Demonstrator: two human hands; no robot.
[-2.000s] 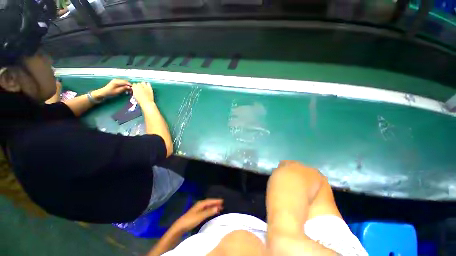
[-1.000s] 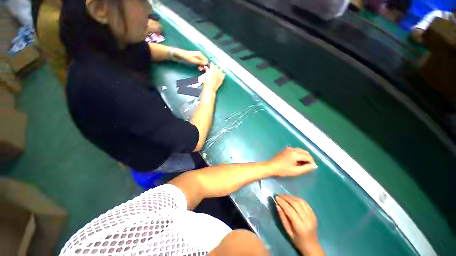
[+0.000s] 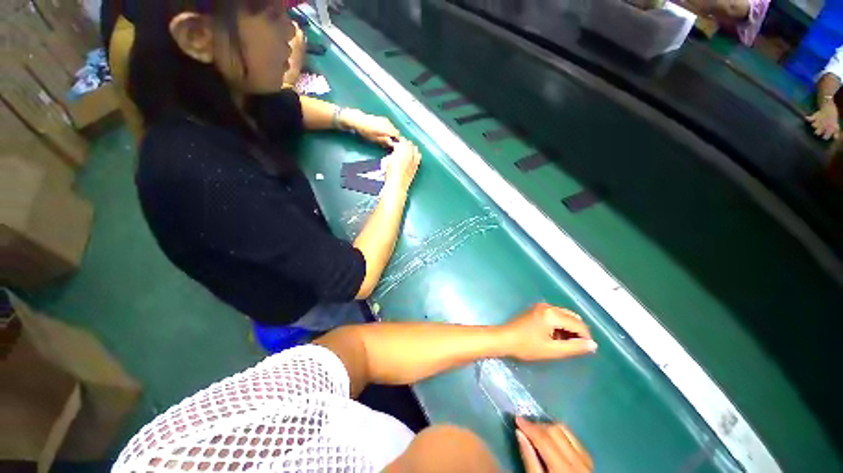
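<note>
My left hand (image 3: pixel 552 333) rests on the glossy green bench top (image 3: pixel 601 406), its fingers loosely curled and nothing visible in it. The left arm, with a white mesh sleeve, reaches across from the lower left. My right hand (image 3: pixel 553 448) is low on the bench, palm down, cut off by the bottom edge. Its visible fingers are partly spread and hold nothing that I can see. Clear tape-like marks (image 3: pixel 504 383) lie on the bench between my hands.
A neighbour in a black top (image 3: pixel 231 203) sits at left, hands over dark strips (image 3: pixel 361 176) on the bench. Beyond the white rail (image 3: pixel 592 274), dark strips (image 3: pixel 581 200) lie on the green belt. Brown cartons (image 3: pixel 46 222) stand at left; a translucent bin (image 3: pixel 638 26) is across the line.
The view has turned left from the earliest frame, where my arms were near the bench edge. Both hands are now over the bench. Since one second ago, my right hand sits lower in view.
</note>
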